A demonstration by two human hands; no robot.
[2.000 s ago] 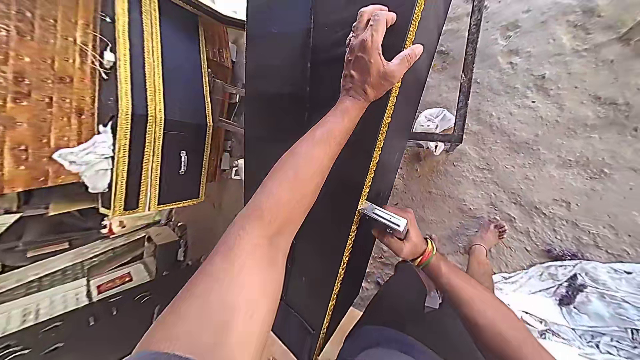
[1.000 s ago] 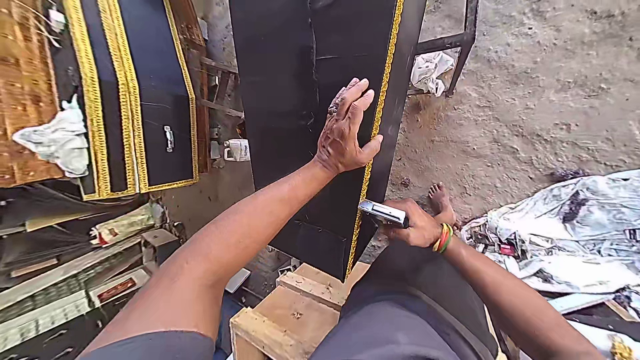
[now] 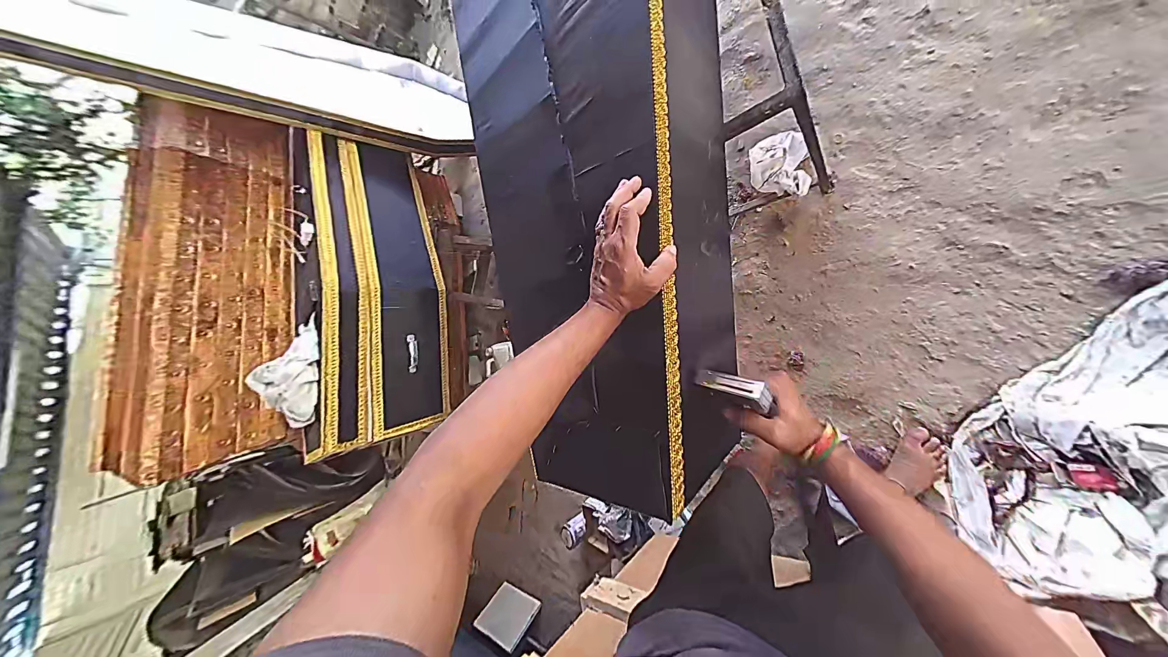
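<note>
A long box covered in black cloth (image 3: 611, 392) lies ahead of me, with gold braided trim (image 3: 671, 365) running along its edge. My left hand (image 3: 630, 255) rests on the cloth, fingers apart, its thumb on the trim. Low on the right, my right hand (image 3: 776, 415) grips a metal staple gun (image 3: 737, 391), whose front end is just right of the trim, over the black side. Whether the tool touches the cloth I cannot tell.
Black panels with gold trim and a handle (image 3: 401, 301) stand at left beside a shiny brown panel (image 3: 205, 292). A metal stand (image 3: 794, 100) is at upper right. White sheeting (image 3: 1077, 493) lies on the ground at right. Wooden pieces (image 3: 611, 593) are below the box.
My left hand has come down along the trim from near the box's far part. The staple gun, earlier against the trim, is now slightly right of it. The view has shifted.
</note>
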